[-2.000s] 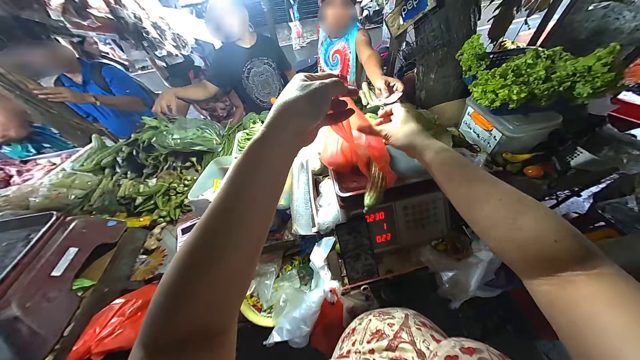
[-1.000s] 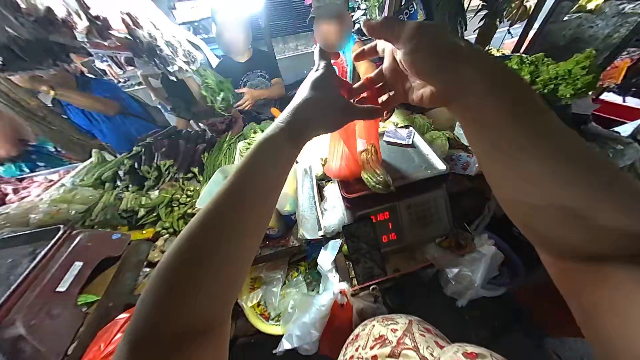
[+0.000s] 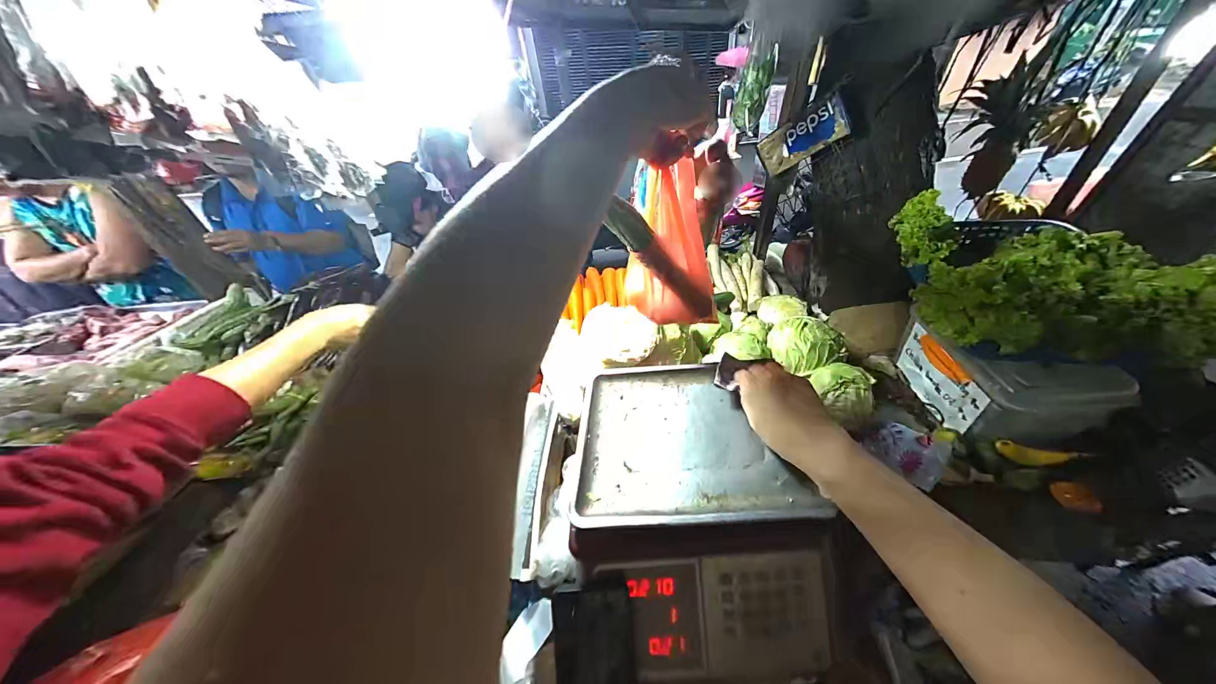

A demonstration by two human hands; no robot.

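My left hand (image 3: pixel 670 104) is raised at the top centre, shut on the top of a red plastic bag (image 3: pixel 674 247). A long green vegetable (image 3: pixel 635 226) sticks out of the bag's left side. A person's hand (image 3: pixel 717 180) is close beside the bag. My right hand (image 3: pixel 774 404) is over the right far edge of the metal scale pan (image 3: pixel 665 446), its fingers on a small dark folded thing (image 3: pixel 730 370) that I cannot identify. Under the pan, the digital scale (image 3: pixel 712 608) shows red digits.
Cabbages (image 3: pixel 807 344) and carrots (image 3: pixel 597 290) lie beyond the scale. Leafy lettuce (image 3: pixel 1064 285) tops a plastic container (image 3: pixel 1035 394) at the right. A co-worker's red sleeve (image 3: pixel 114 484) reaches in from the left over vegetables. People stand behind the stall.
The red bag has left the scale pan and hangs from my left hand, farther away. My right hand has come down from the raised left hand to the pan's edge. A red-sleeved arm has appeared.
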